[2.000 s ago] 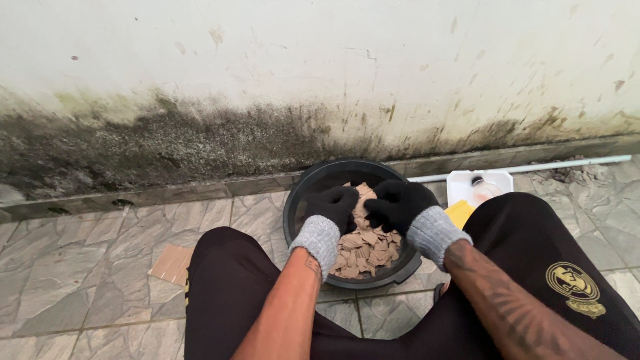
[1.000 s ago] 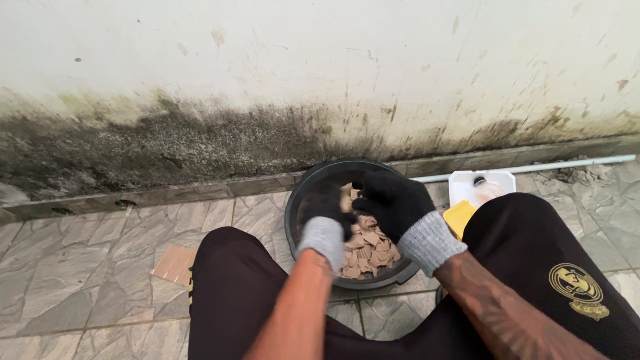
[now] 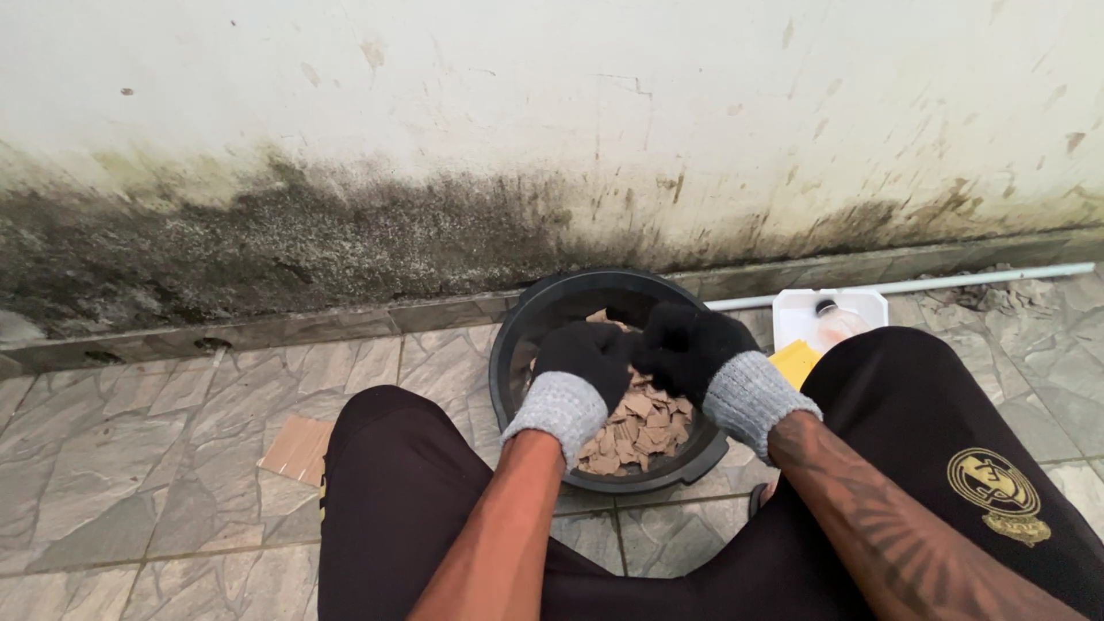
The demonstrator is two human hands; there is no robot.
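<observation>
A round black plastic basin (image 3: 509, 388) stands on the tiled floor by the wall, between my knees. Torn brown cardboard pieces (image 3: 642, 424) lie heaped in its lower part. My left hand (image 3: 586, 358), in a black knit glove with a grey cuff, is over the left side of the heap with its fingers curled. Close beside it, my right hand (image 3: 694, 345), gloved the same way, is curled over the basin's right side. The fingertips of both hands face each other. Whether a cardboard piece is between them is hidden by the dark gloves.
Right of the basin lie a white foam tray (image 3: 787, 323) holding a clear container with a black cap, and a yellow item (image 3: 795, 362). A pale pipe (image 3: 949, 281) runs along the mould-stained wall (image 3: 388, 233). A flat cardboard piece (image 3: 297, 448) lies left of my left knee.
My left hand, lower and blurred one second ago, is now raised close beside my right hand. The cardboard heap looks much the same.
</observation>
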